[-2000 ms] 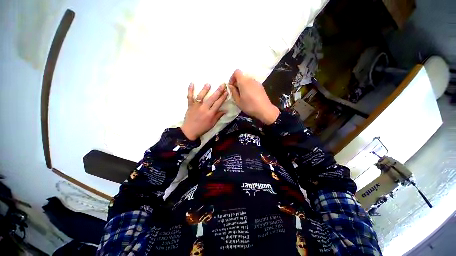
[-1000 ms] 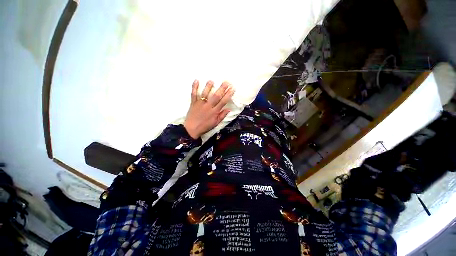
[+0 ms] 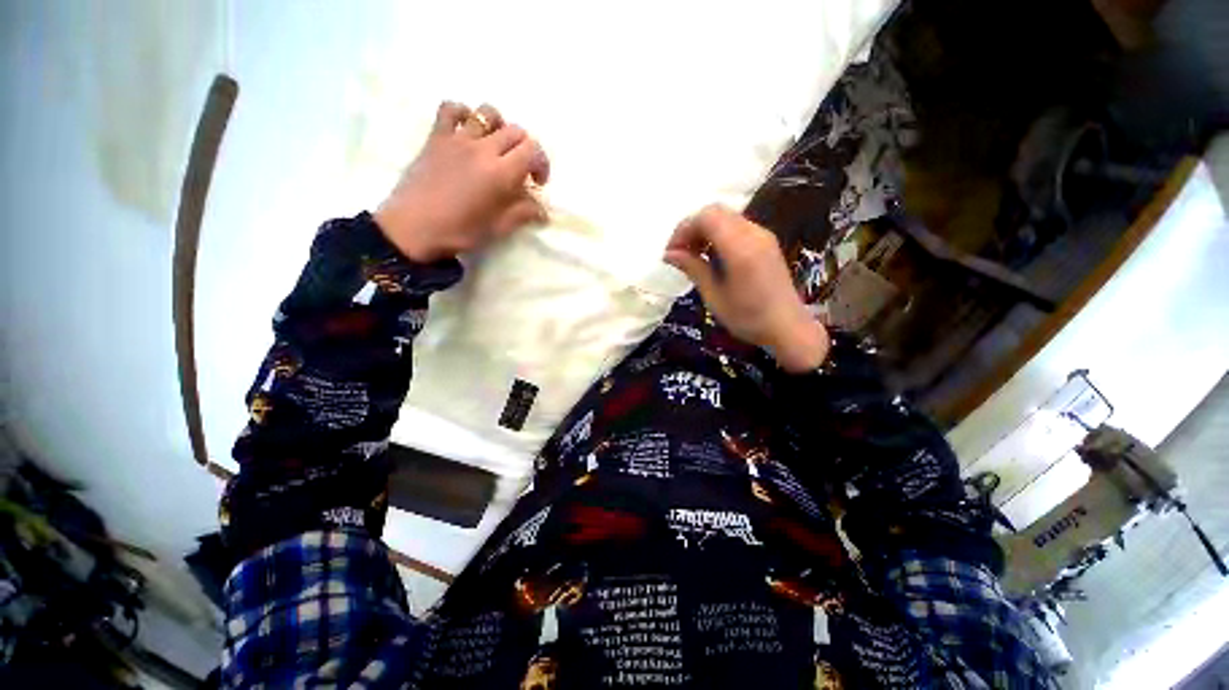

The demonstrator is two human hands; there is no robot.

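Note:
The pale cream fabric piece (image 3: 580, 290) lies in soft creases along the table's near edge. A small dark label with pale marks (image 3: 518, 404) shows on its lower left part. My left hand (image 3: 472, 175), with a ring, is curled and pinches the cream fabric at its upper left. My right hand (image 3: 744, 276) is raised at the right side of the fabric, near the table edge, thumb and fingertips pinched together. Anything fine between those fingertips is too small to see.
The white table cover (image 3: 303, 148) holds a brown curved ruler (image 3: 186, 270) at left and a dark block (image 3: 442, 485) by my left sleeve. Scraps (image 3: 869, 162) lie on the floor at right. A sewing machine (image 3: 1065, 532) stands on a separate white table at lower right.
My left hand has moved up and left and curled from flat; the label and more creased fabric now show. My right hand swung out to the right, then came back over the table edge.

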